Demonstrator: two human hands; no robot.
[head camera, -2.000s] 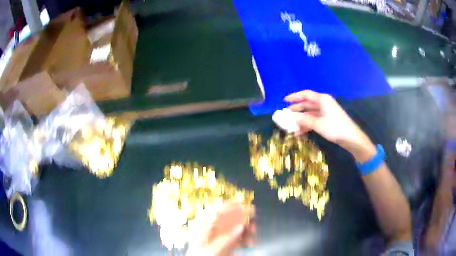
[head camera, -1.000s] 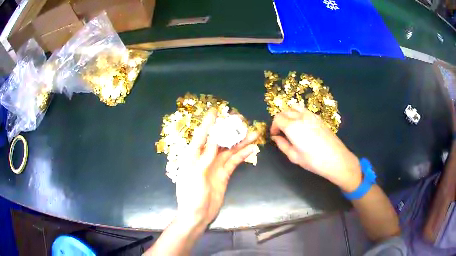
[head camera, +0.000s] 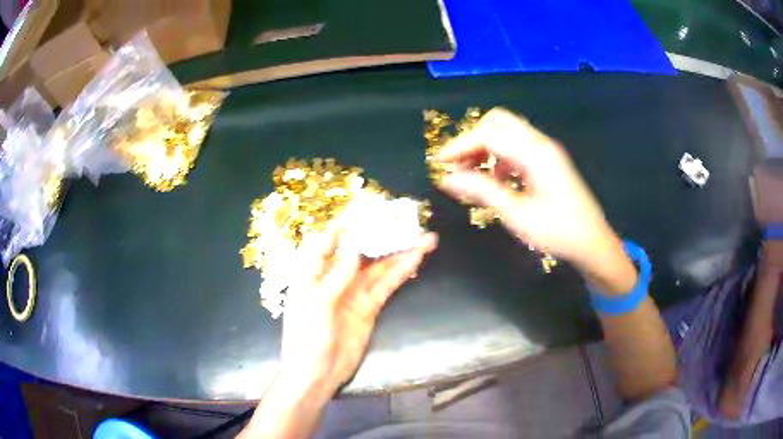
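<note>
My left hand (head camera: 330, 300) holds a white plastic part (head camera: 391, 227) between thumb and fingers, at the right edge of the left heap of gold metal pieces (head camera: 292, 206). The part looks overexposed, so its details are hidden. My right hand (head camera: 537, 189), with a blue wristband (head camera: 625, 279), is over the right heap of gold pieces (head camera: 438, 129) and covers much of it. Its thumb and index tips are close together at the heap's left side. The hand is blurred, and I cannot tell whether a gold piece is between the fingertips.
A clear plastic bag (head camera: 129, 107) spills gold pieces at the left. A tape roll (head camera: 21, 287) lies far left. A cardboard box (head camera: 163, 30), a raised green board (head camera: 361, 30) and a blue sheet (head camera: 549, 39) are behind. Another white part (head camera: 694, 170) lies right, near another person's arm (head camera: 755, 317).
Since one second ago, my right hand has shifted towards the back over the right heap. My left hand keeps the white part near the left heap. Earlier, my right hand held a white part near the blue sheet.
</note>
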